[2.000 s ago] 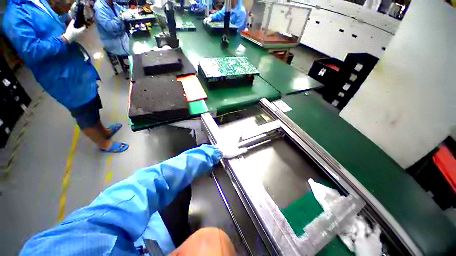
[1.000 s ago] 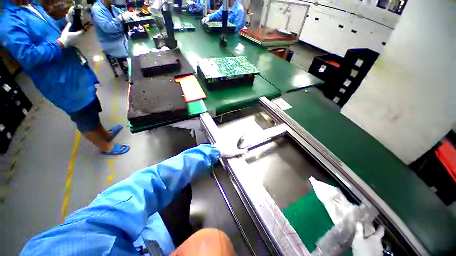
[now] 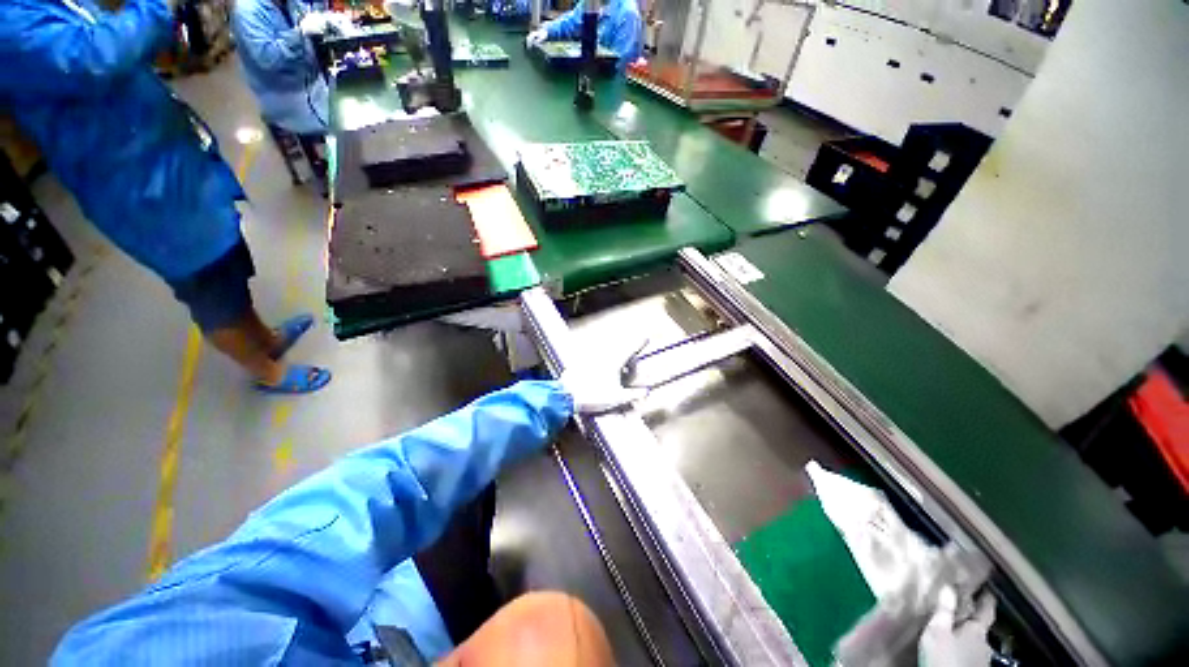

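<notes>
My left hand (image 3: 600, 384), in a white glove, rests on the near silver conveyor rail (image 3: 691, 521) at the left end of a pale crossbar (image 3: 698, 354). Its thumb and fingers are spread. My right hand (image 3: 958, 636), also in a white glove and partly cut off by the bottom edge, grips a crumpled white cloth (image 3: 867, 521) near the far rail (image 3: 900, 450). The cloth lies partly over a green surface (image 3: 802, 573). Greyish material beside the right hand is blurred; I cannot tell whether it is cloth or a metal strip.
A green-topped bench (image 3: 613, 248) ahead holds black foam pads (image 3: 404, 248), an orange sheet (image 3: 496, 219) and a green circuit board (image 3: 600, 172). A person in a blue coat (image 3: 131, 170) stands at left; others work farther back. A green surface (image 3: 913, 352) runs beyond the far rail.
The broad greyish strip by my right hand has drawn down and no longer shows as a clear flat bar. My left hand has stayed at the rail, its fingers now more spread. The standing person's hands have risen.
</notes>
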